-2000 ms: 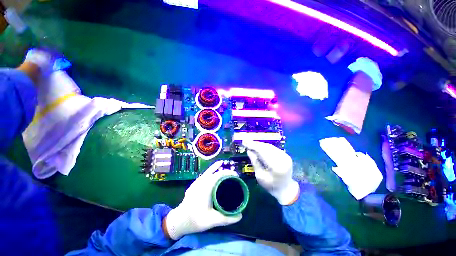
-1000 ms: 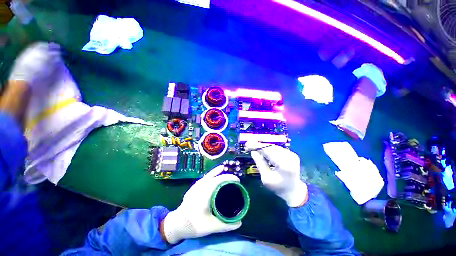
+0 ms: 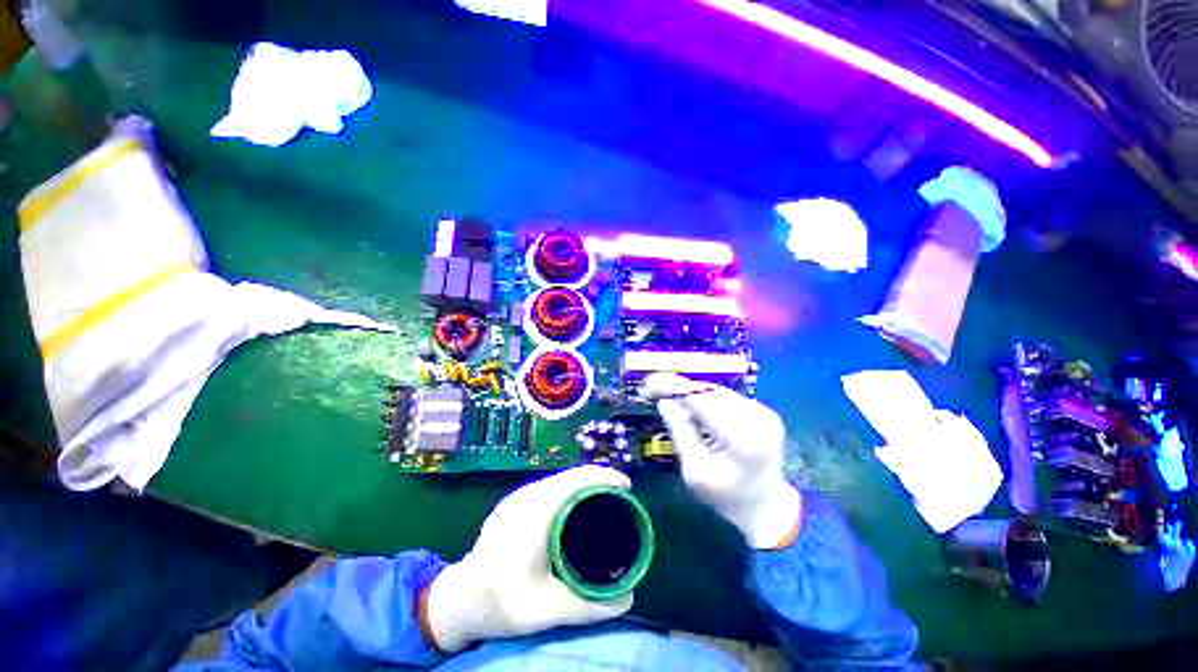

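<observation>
A green circuit board (image 3: 506, 446) lies on the bench in front of me, with three large copper rings in a row and three glowing bars to their right. My left hand (image 3: 519, 558), in a white glove, holds a green-rimmed coating pot (image 3: 602, 542), dark inside, just below the board's near edge. My right hand (image 3: 732, 460), also gloved, is at the board's lower right, fingers pinched together on a thin, pale tool, likely a small brush (image 3: 675, 386). Its tip is near the lowest bar and too small to make out.
A white cloth (image 3: 118, 282) with yellow stripes lies left. Crumpled wipes (image 3: 296, 92) lie back left and right. A pinkish wrapped cylinder (image 3: 930, 282), a metal cup (image 3: 1005, 554) and another board (image 3: 1077, 446) are on the right. A purple tube light (image 3: 907, 85) crosses the back.
The other person's gloved hand and arm have left the cloth on the left, which now lies flatter. My right hand has shifted slightly right since the first frame. The pot stays in my left hand.
</observation>
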